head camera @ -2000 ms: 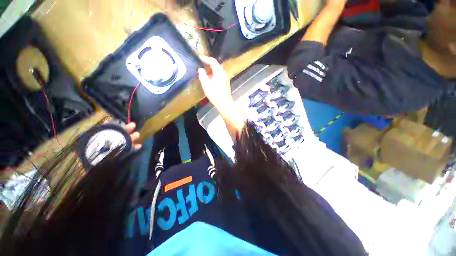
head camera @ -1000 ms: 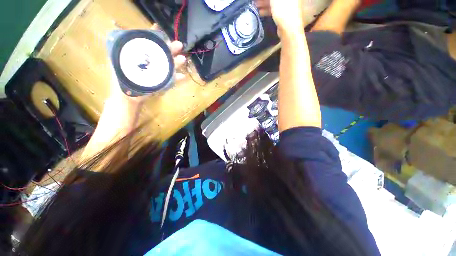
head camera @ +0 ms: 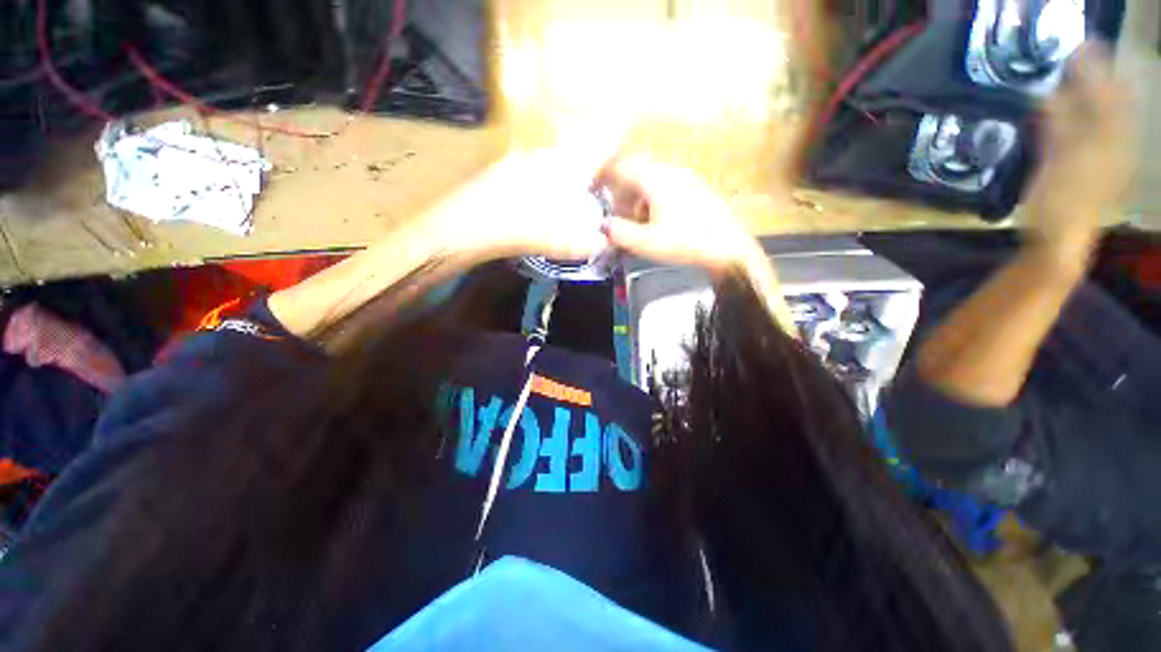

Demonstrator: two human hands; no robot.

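Observation:
My left hand [head camera: 541,204] is washed out by bright light at the bench's front edge. It holds a speaker driver [head camera: 569,269], of which only a silvery lower rim shows beneath the hand. My right hand [head camera: 656,210] is beside it, fingers bent at the driver's right side. Glare hides whether it grips anything. The driver tray [head camera: 901,306] stands below the bench to the right, partly hidden by hair, with silver drivers in it.
Black speaker housings [head camera: 439,57] with red wires lie at upper left. A crumpled white rag [head camera: 185,175] is on the bench [head camera: 344,191]. At right, another person's hand [head camera: 1086,147] is at housings with silver drivers [head camera: 965,150]. Boxes are on the floor at lower right.
The view has swung left. The driver in my left hand has come down to the bench's front edge. My right hand has come back from the housings at right to beside it.

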